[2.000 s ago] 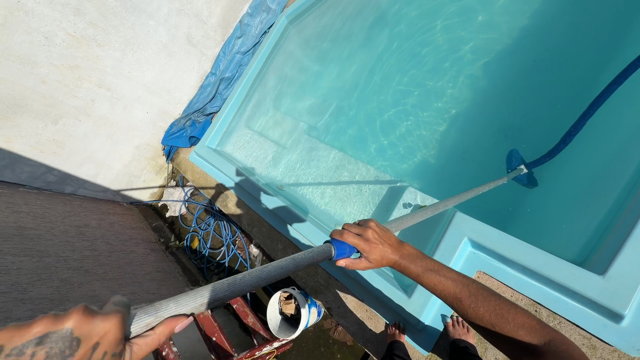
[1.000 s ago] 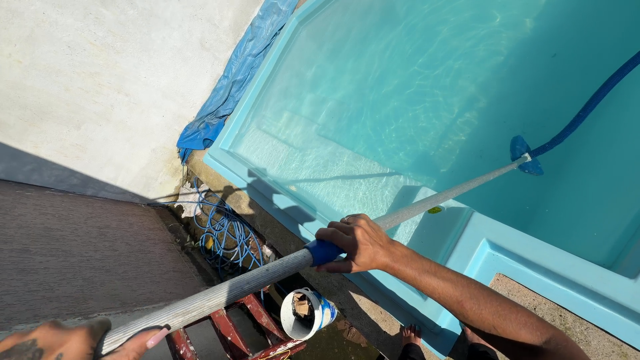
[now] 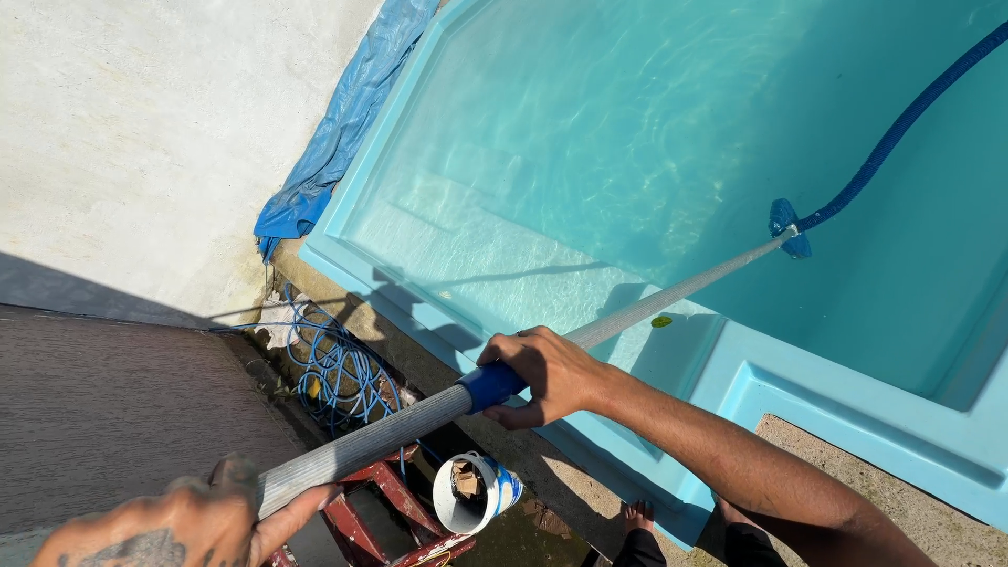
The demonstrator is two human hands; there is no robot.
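My left hand (image 3: 181, 512), at the lower left, is closed around the near end of a ribbed grey telescopic pole (image 3: 362, 449). My right hand (image 3: 547, 378) grips the pole farther along, at its blue collar (image 3: 492, 386). The pole reaches over the pool steps to a blue pool vacuum head (image 3: 790, 228) at the water. A dark blue ribbed hose (image 3: 890, 142) runs from that head to the upper right. Light blue pool walls (image 3: 850, 417) surround the water. A green leaf (image 3: 661, 321) lies beside the pole over the steps.
A white bucket (image 3: 465, 516) with debris stands beside a red metal frame (image 3: 354, 520). Tangled blue cord (image 3: 339, 370) lies along the concrete edge. A blue tarp (image 3: 331, 150) runs between pool and pale wall (image 3: 157, 142). My bare foot (image 3: 638, 516) is by the pool rim.
Both hands stay closed on the pole. Since one second ago my left hand has moved up and to the right in view. The view has shifted slightly.
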